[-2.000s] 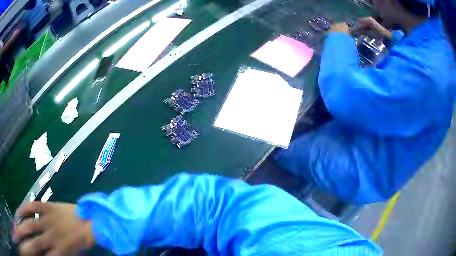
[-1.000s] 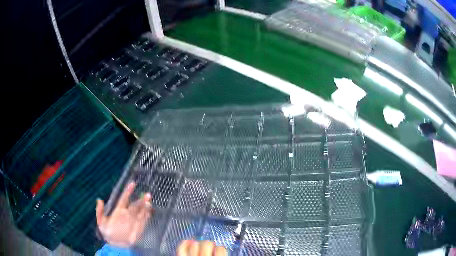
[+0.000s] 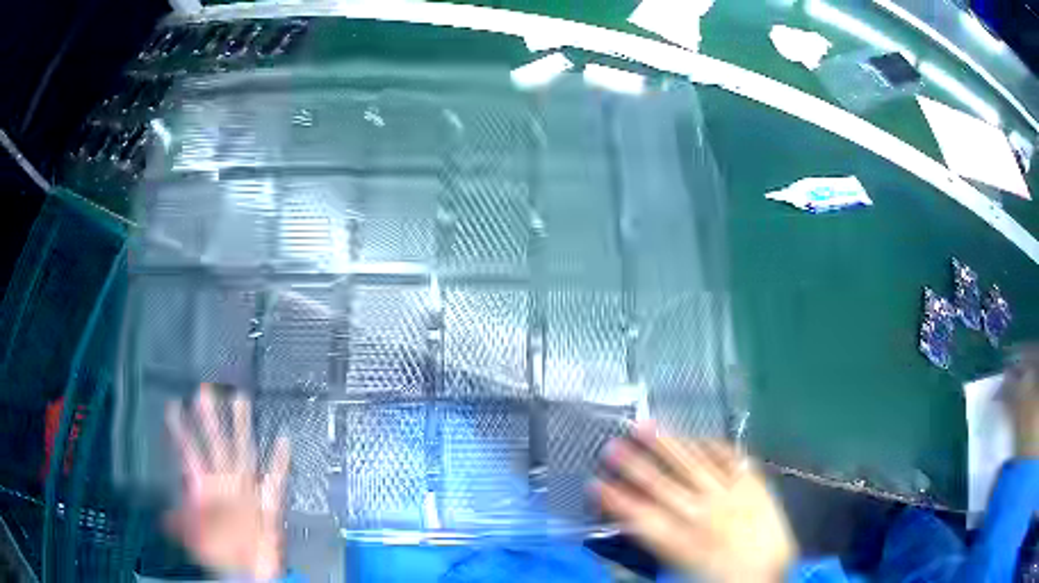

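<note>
A large clear blister tray (image 3: 490,273) with a grid of ribbed, empty pockets fills the view in front of me, slightly blurred. My left hand (image 3: 228,490) is over its near left part, fingers spread. My right hand (image 3: 701,501) is at its near right corner, blurred, fingers extended; I cannot tell whether either hand touches the plastic. A white and blue sealant tube (image 3: 829,194) lies to the right of the tray, nozzle pointing left. Several blue circuit boards (image 3: 966,308) lie further right on the green mat.
Dark boards in rows (image 3: 125,114) are at the far left. A teal crate (image 3: 68,342) stands at the left, with something red inside. A white strip (image 3: 798,103) crosses the bench, with white pieces (image 3: 798,46) beyond it. Another person's blurred hand (image 3: 1025,399) is at the right edge over a white sheet (image 3: 982,444).
The view has swung right, so the tray and crate appear further left. My right hand, mostly cut off before, is now at the tray's near right corner. My left hand's fingers remain spread.
</note>
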